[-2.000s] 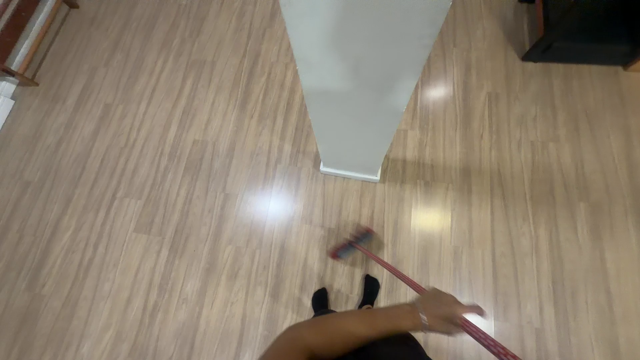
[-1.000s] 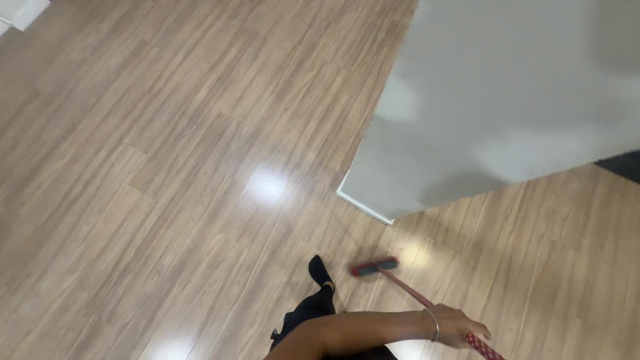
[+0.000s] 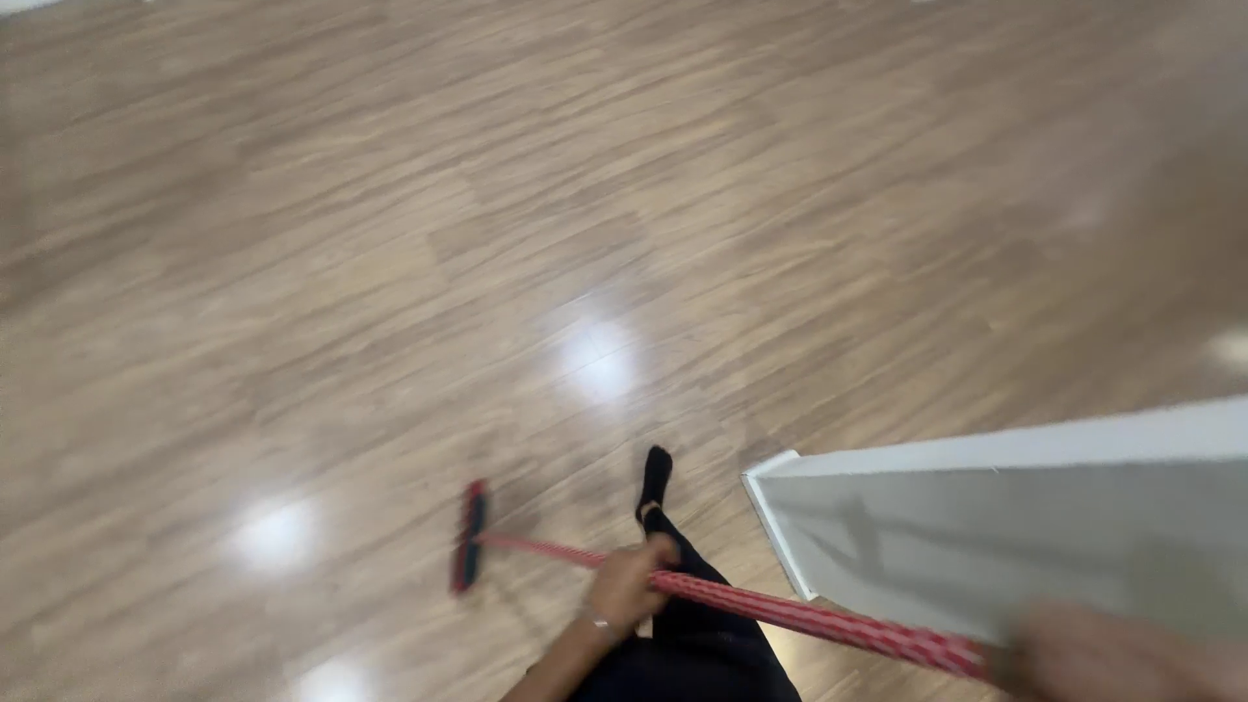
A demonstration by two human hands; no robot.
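Note:
A broom with a red patterned handle (image 3: pixel 819 619) slants across the lower part of the head view. Its red and dark head (image 3: pixel 470 536) rests on the wood-look floor, left of my black-socked foot (image 3: pixel 655 478). Around the middle of the handle closes my left hand (image 3: pixel 629 585), a bracelet on its wrist. My right hand (image 3: pixel 1092 648), blurred, is at the handle's upper end by the lower right edge, gripping it. Only one of my feet shows; dark trousers cover the leg.
A grey wall end (image 3: pixel 975 536) with a white baseboard (image 3: pixel 780 526) juts in from the right, close beside my leg and under the broom handle. Wood-look floor (image 3: pixel 341 244) with light reflections spreads ahead and to the left.
The view has turned strongly, so the wall end now lies at the lower right. The broom head has gone from right of my foot to its left. My right hand has come into view.

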